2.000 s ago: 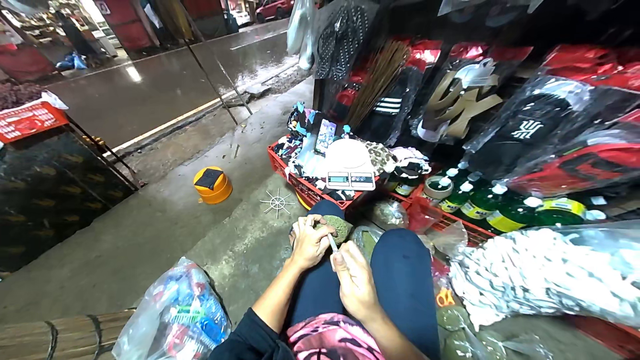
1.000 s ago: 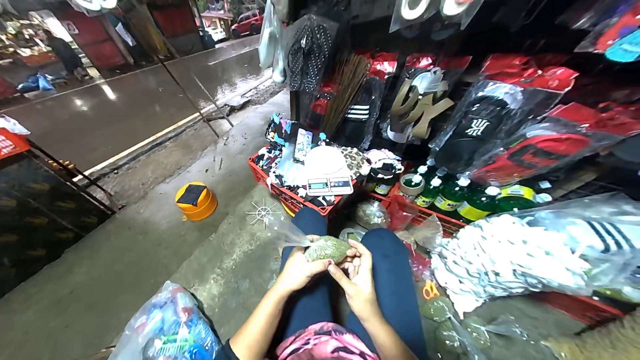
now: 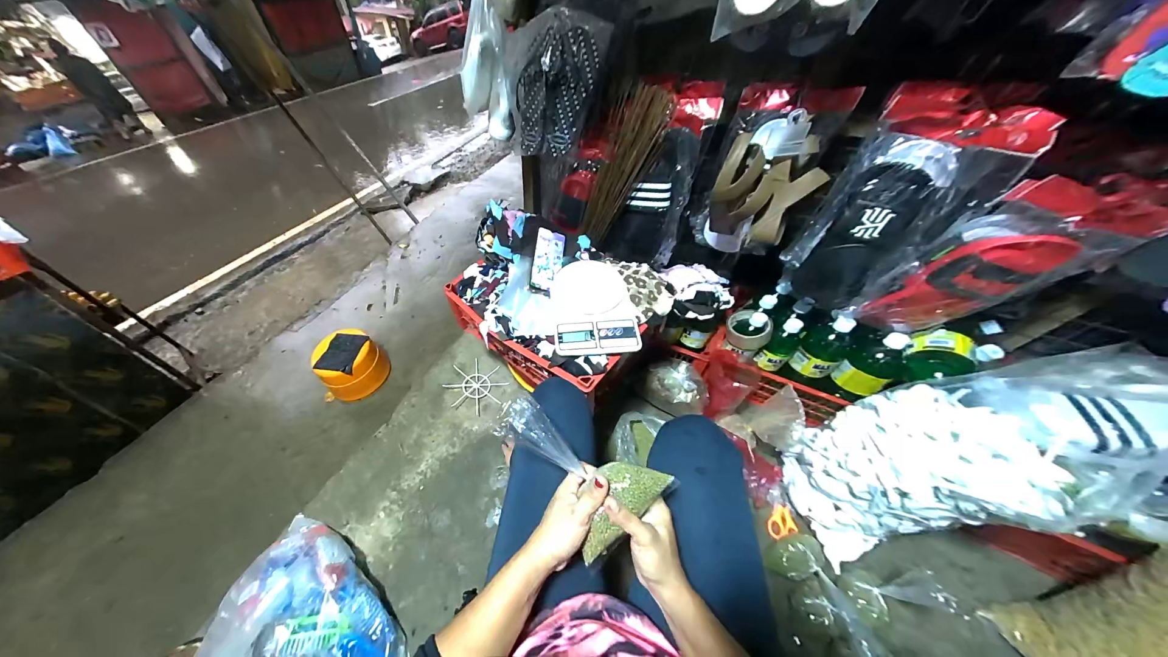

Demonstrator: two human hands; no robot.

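A clear plastic bag of small green beans or grains [image 3: 628, 497] is held between my two hands, above my lap. My left hand [image 3: 570, 518] grips the bag at its gathered neck, and the empty top of the plastic stretches up and to the left. On the other side, my right hand [image 3: 650, 537] holds the filled part from below right. Between my knees lies another clear bag with green contents [image 3: 641, 440]. A white digital kitchen scale [image 3: 595, 306] rests on cloths in a red plastic crate [image 3: 484, 330] beyond my knees.
Green bottles [image 3: 862, 367] stand in a crate at the right, near a roll of tape [image 3: 747, 332]. Orange-handled scissors [image 3: 781, 522] and a big bag of white strips [image 3: 940, 456] are right of my legs. At left are a yellow stool [image 3: 352, 365] and a bag of colourful items [image 3: 306, 593].
The filled bag has gone from lying sideways across my hands to hanging slanted, with its neck in my left hand. The view has shifted a little.
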